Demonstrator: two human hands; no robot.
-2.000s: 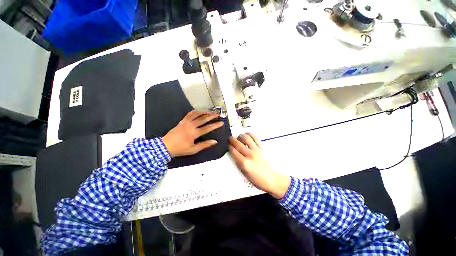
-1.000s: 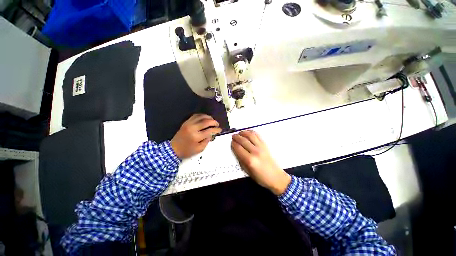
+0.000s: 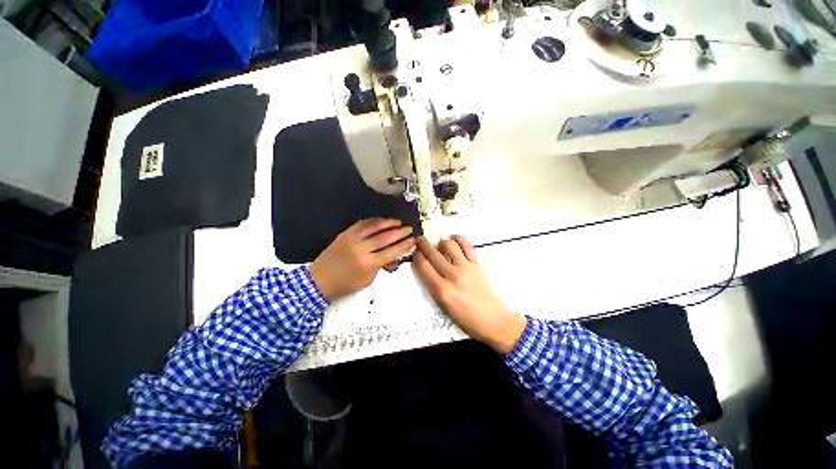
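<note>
A black fabric panel (image 3: 316, 192) with rounded corners lies flat on the white machine table, its right edge by the presser foot (image 3: 412, 190) of the white sewing machine. My left hand (image 3: 364, 256) holds the panel's front right corner, fingertips just in front of the foot. My right hand (image 3: 458, 282) is beside it, its fingertips pinching the panel's edge together with a thin dark cord (image 3: 550, 231) that runs in from the right. The exact fingertip grip is partly hidden.
A labelled dark stack (image 3: 192, 165) lies at the table's far left, with a plain dark stack (image 3: 128, 311) in front of it. A blue crate (image 3: 174, 41) is behind. Red-handled snips (image 3: 776, 190) lie at the right end. More black pieces (image 3: 662, 353) lie below right. A round cup (image 3: 316, 396) hangs under the front edge.
The panel first turned under my hands, and its corner is now at the foot. Since a second ago my left hand has moved slightly right, and my fingertips are closer together. The camera view shifted slightly.
</note>
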